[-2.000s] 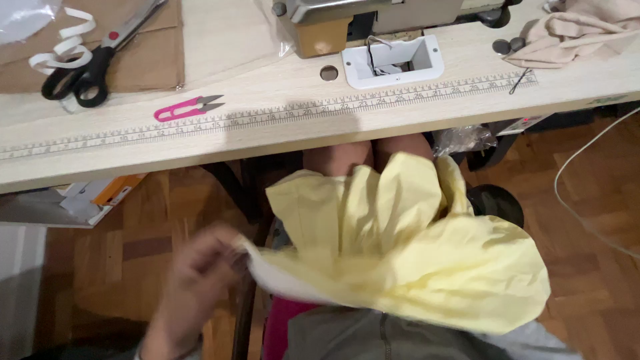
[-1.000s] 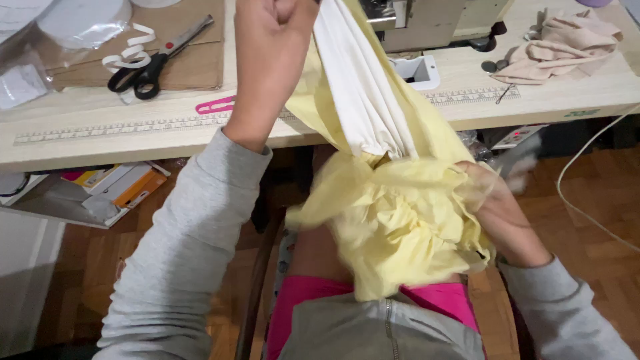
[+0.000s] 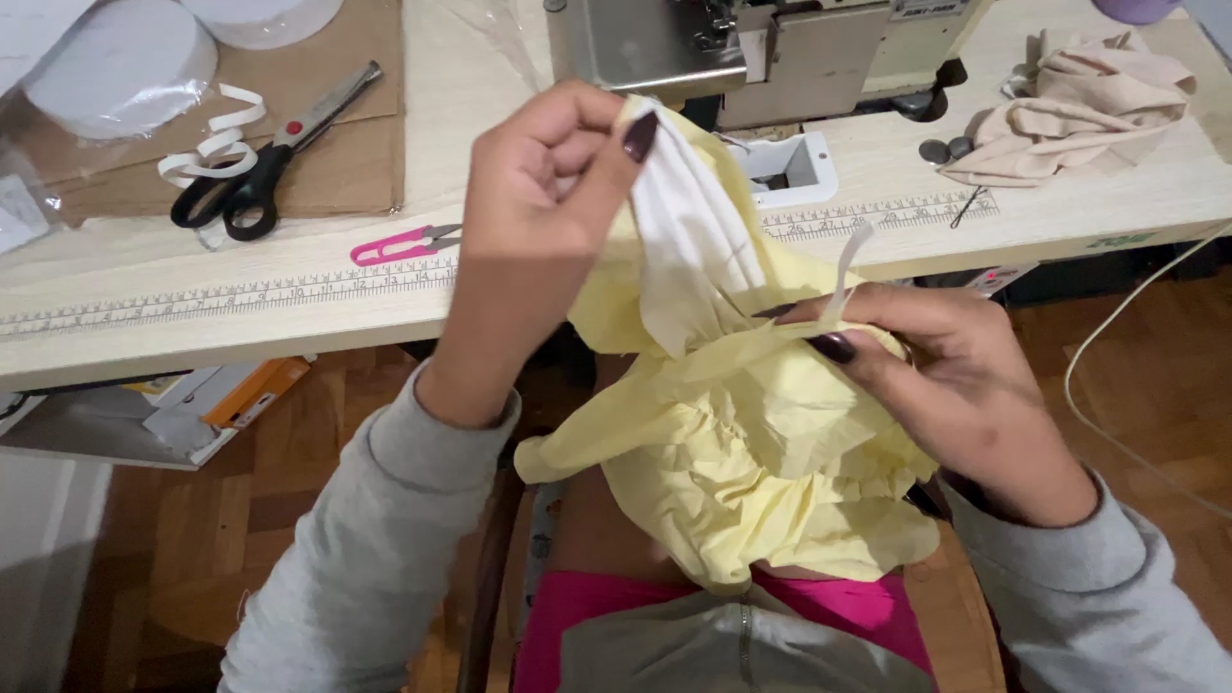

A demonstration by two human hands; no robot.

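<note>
A gathered yellow fabric garment [image 3: 731, 462] with a white inner layer [image 3: 688, 231] hangs between my hands, over my lap. My left hand [image 3: 549, 192] pinches the upper end of the white and yellow fabric between thumb and fingers, in front of the table edge. Lower and to the right, my right hand [image 3: 934, 375] grips the edge of the yellow fabric. A narrow translucent strip [image 3: 850, 260] sticks up beside its fingertips. Pink thread snips [image 3: 404, 245] lie left of my left hand, their tips hidden behind it.
A sewing machine [image 3: 818, 58] stands at the back, with a white tray insert [image 3: 804, 173] in front. Black-handled scissors [image 3: 274, 159] rest on brown cardboard [image 3: 356, 164] at left. A measuring tape [image 3: 221, 298] runs along the table edge. Beige fabric [image 3: 1088, 111] lies at right; a cable [image 3: 1083, 356] hangs below.
Two seconds ago my blurred left hand was low at the left end of the yellow fabric; it is now raised over the table. My right hand has come into view, holding the fabric.
</note>
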